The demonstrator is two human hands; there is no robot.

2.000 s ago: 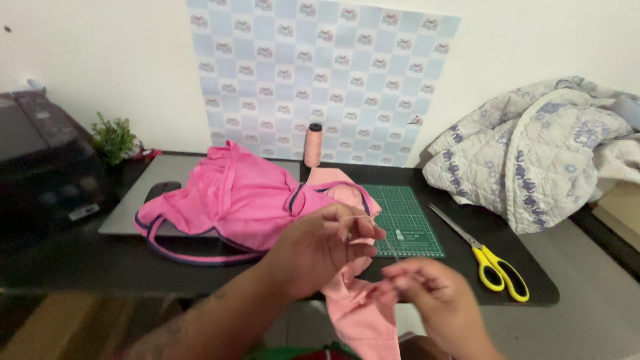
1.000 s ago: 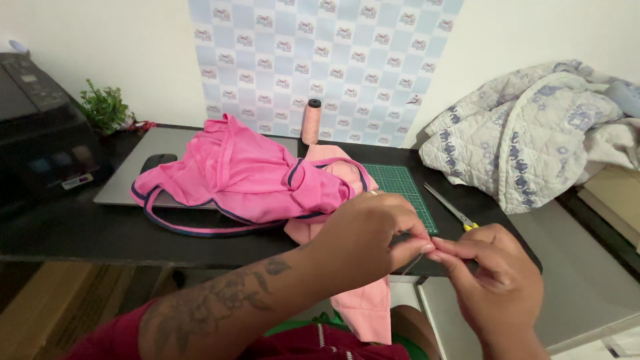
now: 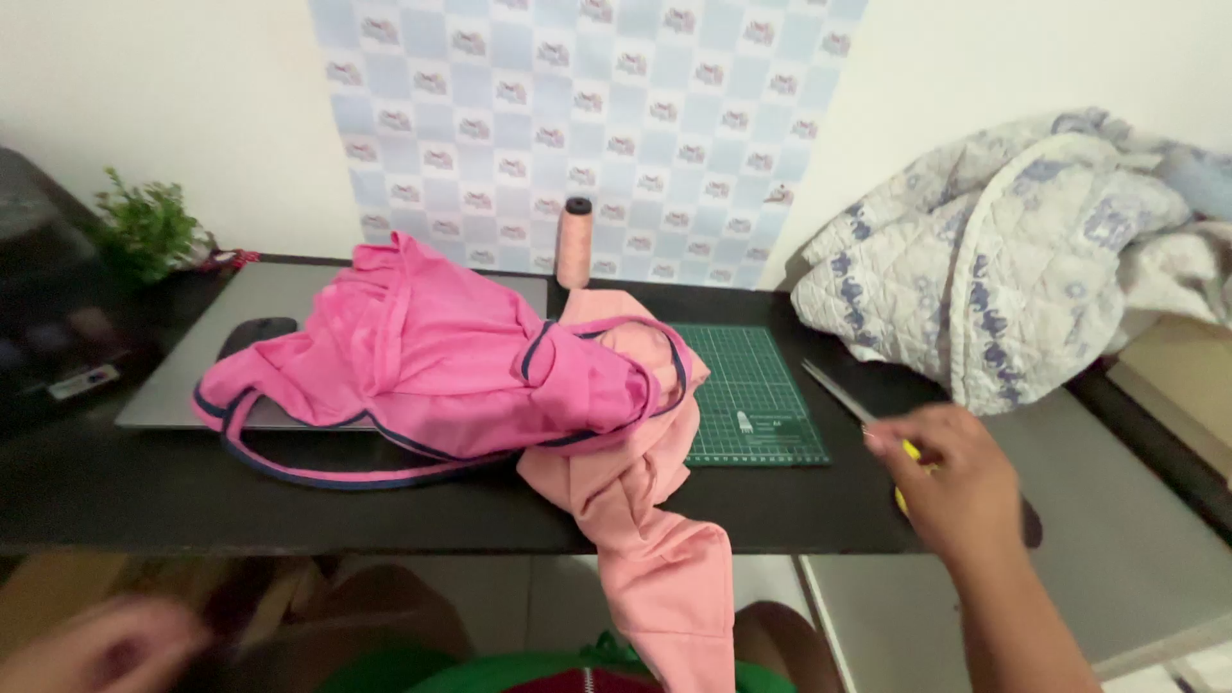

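My right hand (image 3: 948, 476) is over the yellow-handled scissors (image 3: 835, 390), thumb and forefinger close together. A tiny glint shows at the fingertips; whether they pinch something fine or touch the scissors cannot be told. At the bottom left, my left hand (image 3: 120, 640) is blurred, away from the cloth. A pink garment with navy trim (image 3: 443, 346) lies bunched over a closed grey laptop (image 3: 183, 385). Its trimmed loop surrounds part of a peach fabric piece (image 3: 664, 577), which hangs over the table's front edge. Behind them stands a cone of peach thread (image 3: 575, 245).
A green cutting mat (image 3: 751, 395) lies beside the peach fabric on the black table (image 3: 385, 520). A quilted floral cloth (image 3: 972, 260) is heaped at the right. A black computer mouse (image 3: 258, 335), a green plant (image 3: 144, 226) and a dark machine (image 3: 48, 298) are at the left.
My hands were together in front of the peach fabric, fingertips meeting; now they are wide apart. The left has moved to the lower left, the right over the scissors.
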